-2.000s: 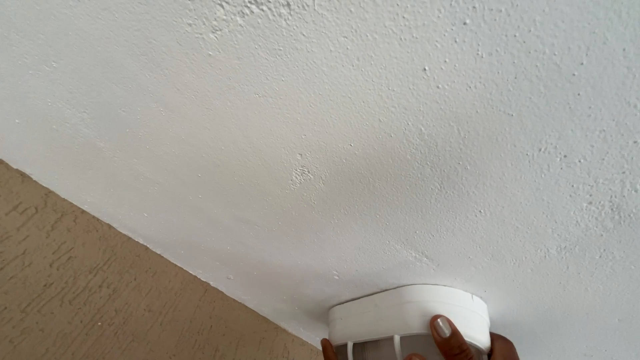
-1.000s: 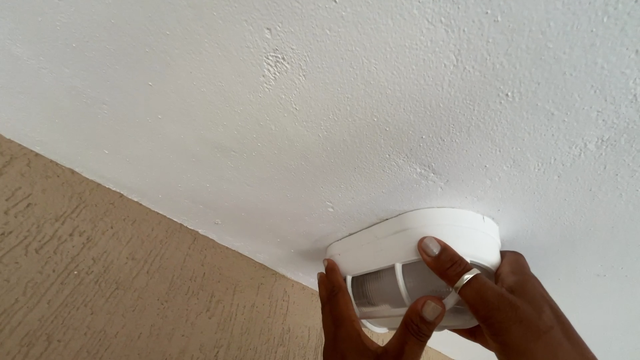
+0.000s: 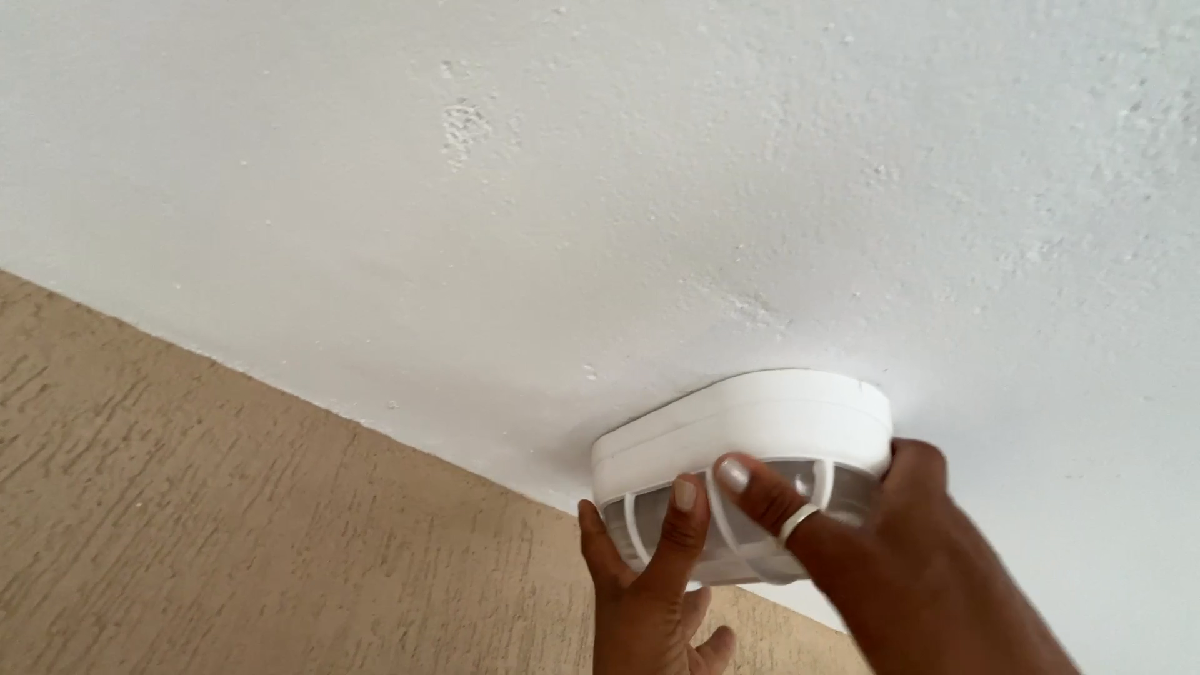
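A white oval bulkhead light fixture (image 3: 750, 422) with a caged, see-through cover lies against the white textured ceiling. My left hand (image 3: 652, 572) grips its left end from below, the thumb on the cover and another finger at the end of the rim. My right hand (image 3: 872, 534), with a silver-coloured ring on the thumb, holds the right side; the thumb presses on the cage and the other fingers wrap behind the far end, mostly hidden. Inside the cover no bulb can be made out.
The rough white ceiling (image 3: 469, 253) fills most of the view. A tan, grooved textured wall (image 3: 281, 525) meets it along a slanting edge at the lower left and runs on behind the fixture.
Two seconds ago only fingertips and the fixture's upper part showed at the bottom edge; both hands are now in view. Since one second ago, the thumbs have shifted on the cover.
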